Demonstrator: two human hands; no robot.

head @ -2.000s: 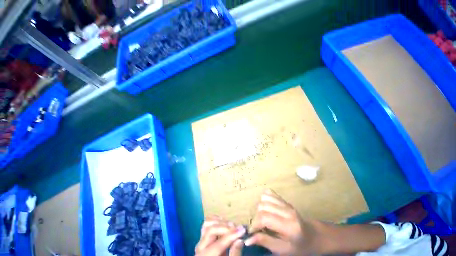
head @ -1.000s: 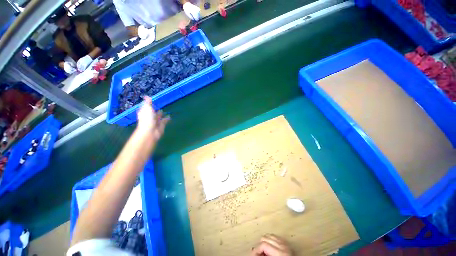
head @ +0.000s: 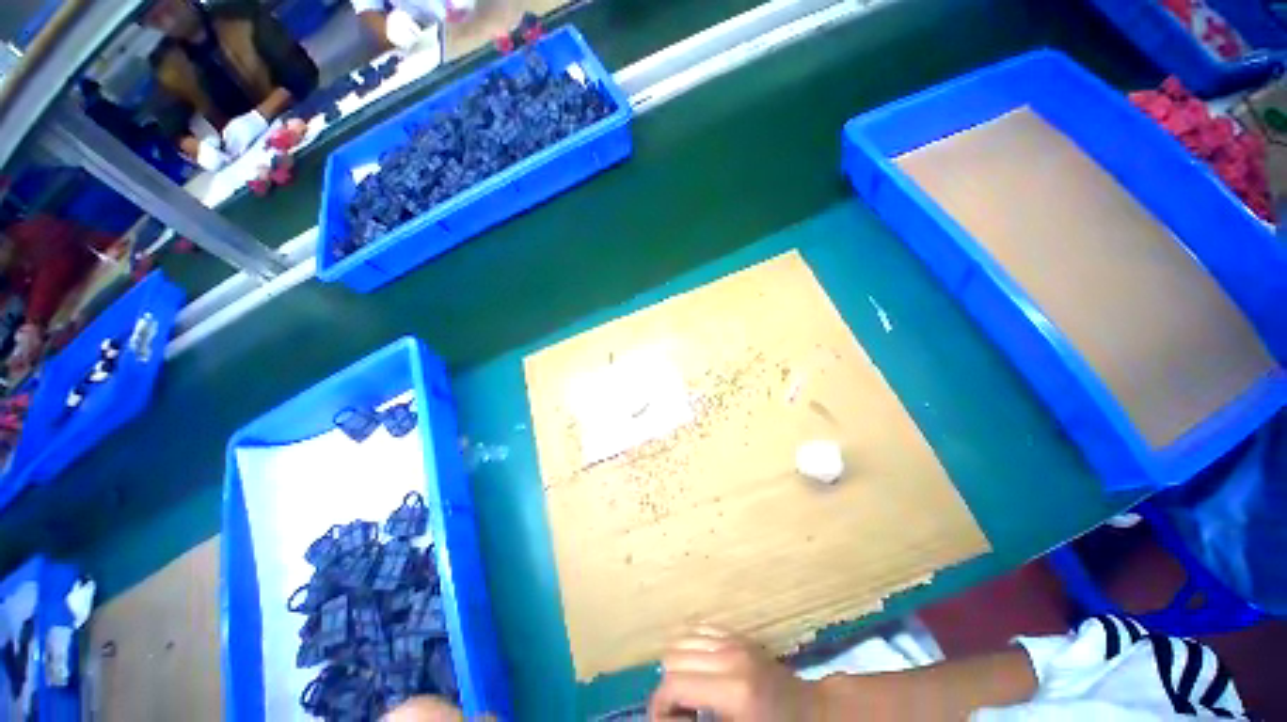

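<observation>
My right hand [head: 720,677] is at the bottom edge, below the cardboard work mat [head: 734,522]. Its fingers are curled; a dark edge shows beside them, but what they hold is hidden. Only a small, blurred part of my left hand [head: 421,710] shows at the bottom edge, over the lower right of the left parts bin [head: 473,564]. Its fingers are cut off. Dark looped parts [head: 374,600] are heaped in that bin, with a few apart near its top. A white blob, likely the glue bottle [head: 819,461], stands on the mat. A white square pad [head: 635,402] lies at its upper left.
A far blue bin [head: 473,215] heaped with dark parts stands across the line. A blue bin lined with brown cardboard [head: 1073,254] is at right, with red-pink parts [head: 1207,141] beyond it. A person with white-covered hands [head: 226,138] works at the upper left.
My left hand has come back from near the far bin to the bottom edge by the left bin. My right hand shows more and has moved slightly left. The camera view has shifted.
</observation>
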